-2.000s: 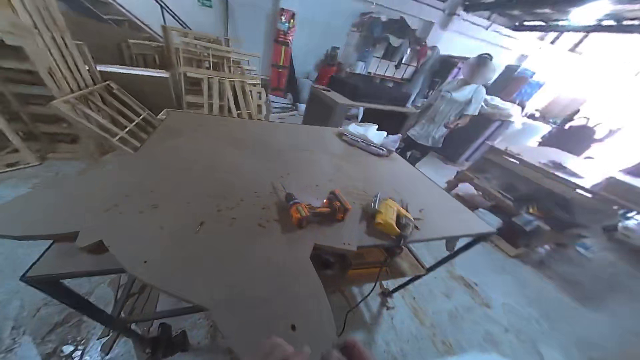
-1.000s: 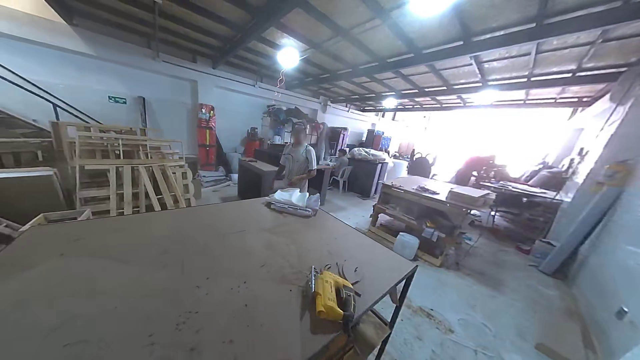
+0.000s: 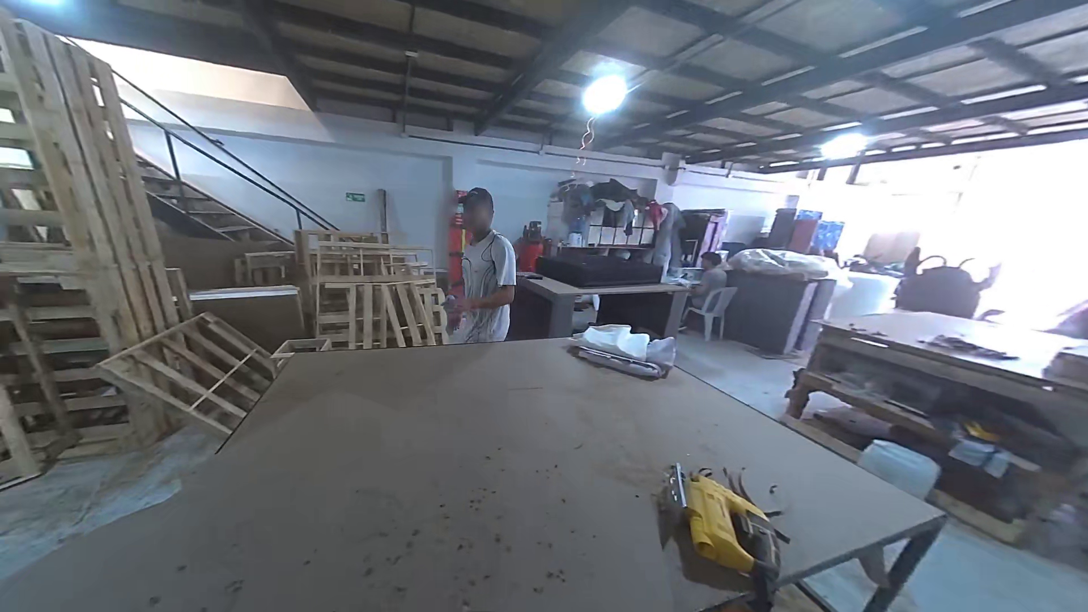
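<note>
Neither my left hand nor my right hand shows in the head view. A yellow and black jigsaw [image 3: 721, 529] lies on its side near the right edge of the large worktable [image 3: 510, 399], its metal base plate turned to the left. Curved dark scraps lie beside it. Sawdust crumbs are scattered over the middle of the tabletop. At the table's far edge rests a bundle of white and clear plastic [image 3: 625, 344].
Behind the table's far edge stands a person [image 3: 486, 272]. Wooden pallets and slatted frames [image 3: 374, 297] lean at the left. Another person sits in a white plastic chair [image 3: 718, 313] farther back. A second workbench [image 3: 926, 331] stands at the right, with a metal staircase at the back left.
The view has swung up. The orange cordless drill seen two seconds ago on the table is no longer in view. The standing person has moved left relative to the dark desk behind.
</note>
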